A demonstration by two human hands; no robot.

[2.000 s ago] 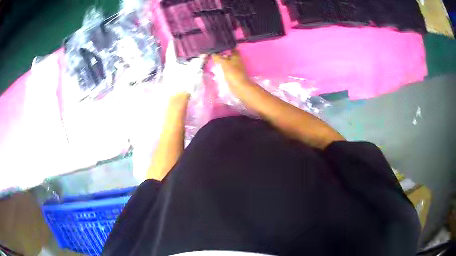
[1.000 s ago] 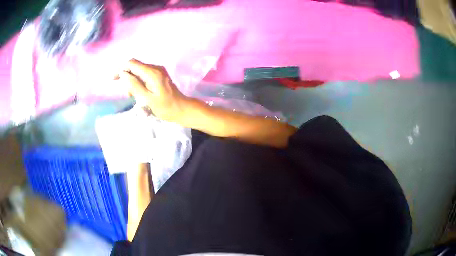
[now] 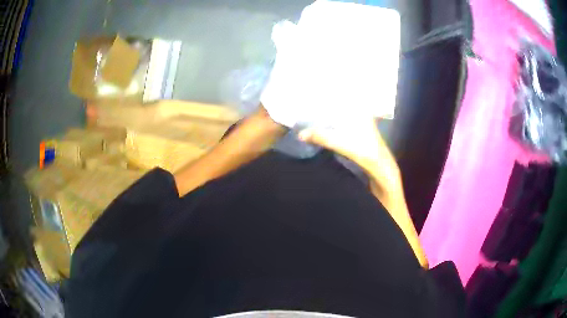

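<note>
A bright white rectangular sheet or packet [image 3: 348, 62] is held out in front of me, overexposed, so its surface detail is lost. My left hand [image 3: 278, 99] is at its left edge, in a white glove that blends into it. My right hand [image 3: 345, 138], looking bare, grips its lower edge with the fingers pointing left. A crumpled clear bag [image 3: 298, 146] hangs below, between my hands.
Brown cartons [image 3: 168, 140] stand on the left, with an open carton [image 3: 102, 68] beyond them on the grey floor. On the right is the bench with pink matting [image 3: 463, 136], black parts [image 3: 516, 217] and clear-bagged parts [image 3: 541, 102].
The view has turned left, away from the bench, which now lies on the right. The white rectangle has moved up in front of me, and my right hand has come onto it.
</note>
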